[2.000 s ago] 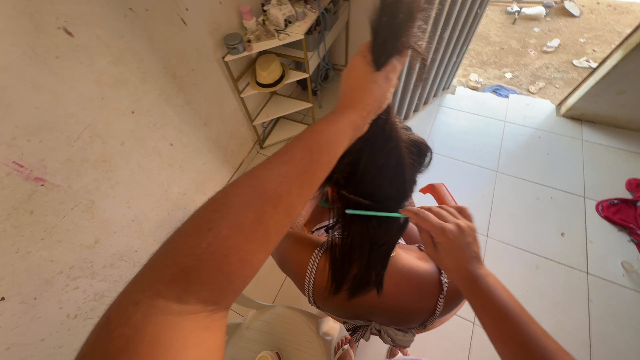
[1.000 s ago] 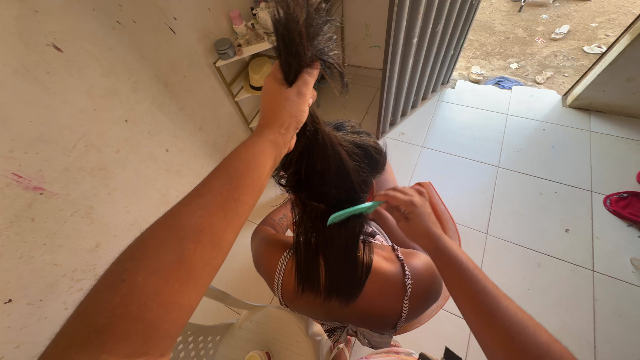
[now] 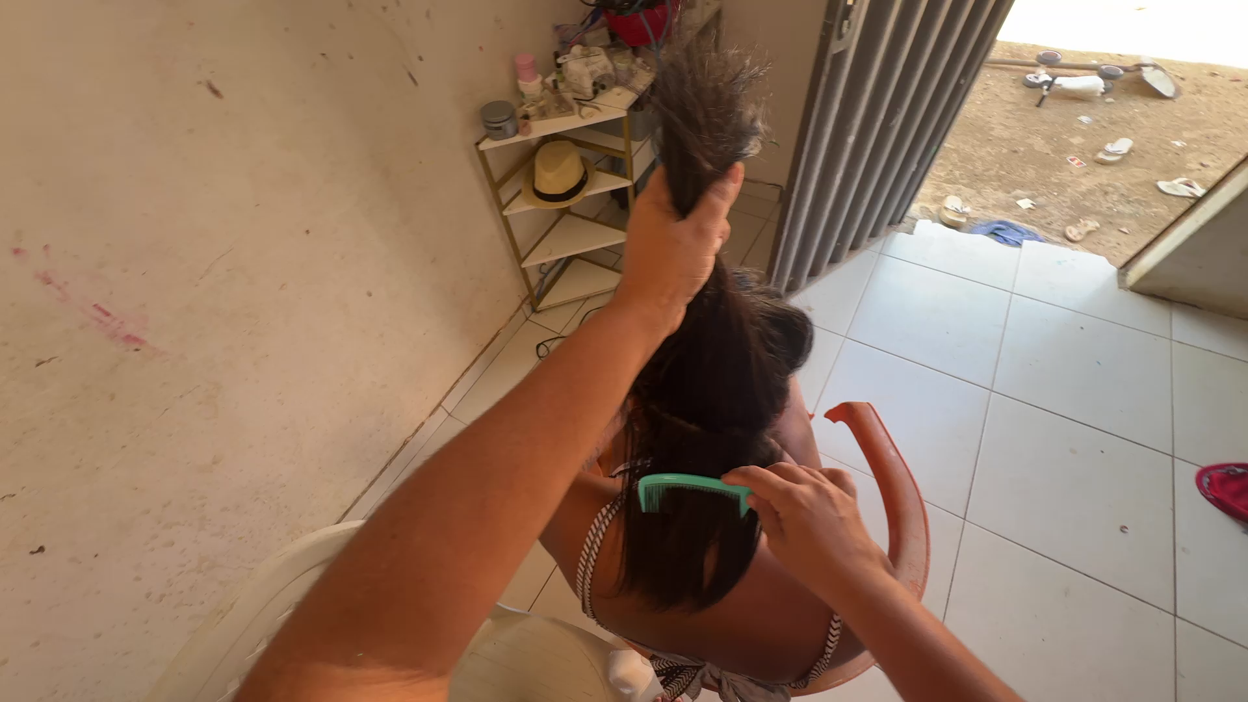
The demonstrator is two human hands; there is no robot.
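My left hand (image 3: 678, 239) grips an upper section of dark hair (image 3: 707, 127), pulled up above the head of a seated person (image 3: 780, 604) whose back is toward me. The hair's ends fan out over my fist. My right hand (image 3: 799, 507) pinches one end of a green plastic comb (image 3: 687, 481) between thumb and fingers. The comb lies level across the lower hair (image 3: 687, 556), which hangs loose on the person's upper back; its teeth point down. The person's face is hidden.
A plastic chair arm (image 3: 902, 487) curves at the person's right. A pale plastic chair (image 3: 536, 658) stands at the lower left by the wall (image 3: 195, 292). Behind are a corner shelf (image 3: 575, 239) with a straw hat (image 3: 558, 175) and a ribbed metal door (image 3: 868, 136). Footwear lies outside.
The comb has turned from slanting, one second ago, to level, with its teeth now facing down the lower hair. My left hand still holds the upper hair raised. The view has shifted.
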